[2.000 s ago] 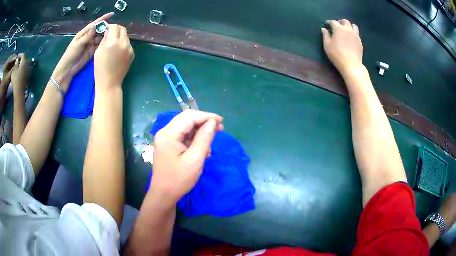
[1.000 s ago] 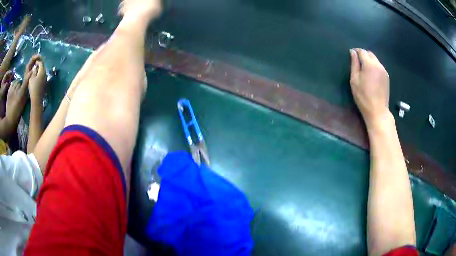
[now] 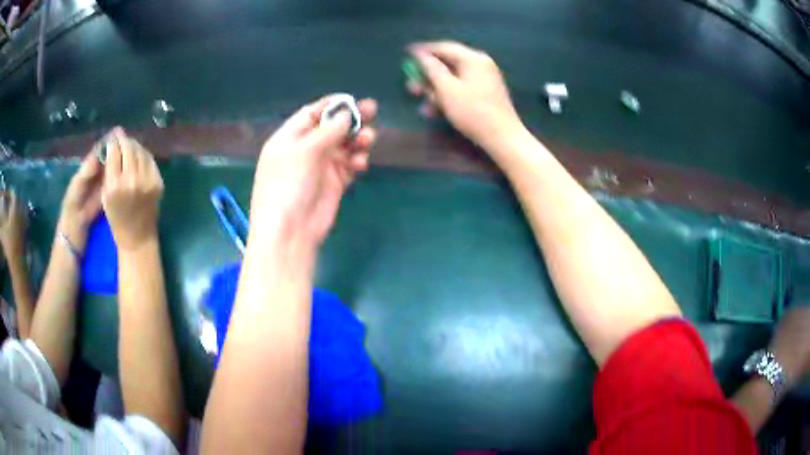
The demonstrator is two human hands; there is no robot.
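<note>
My left hand holds a small square housing with a white rim between thumb and fingers, over the brown edge strip. My right hand is above the dark green belt and holds a small green circuit board at its fingertips; it is blurred. The two parts are apart. A crumpled blue cloth lies on the bench, partly behind my left forearm. Blue-handled snips lie above the cloth, their blades hidden by my forearm.
A neighbour's hands work at the left over another blue cloth. Small white parts and housings lie on the belt. A green tray is at the right, near a person's watched wrist.
My left hand has come back from the belt at the upper left, now with the housing. My right hand has moved left and now shows the green board. The view has shifted.
</note>
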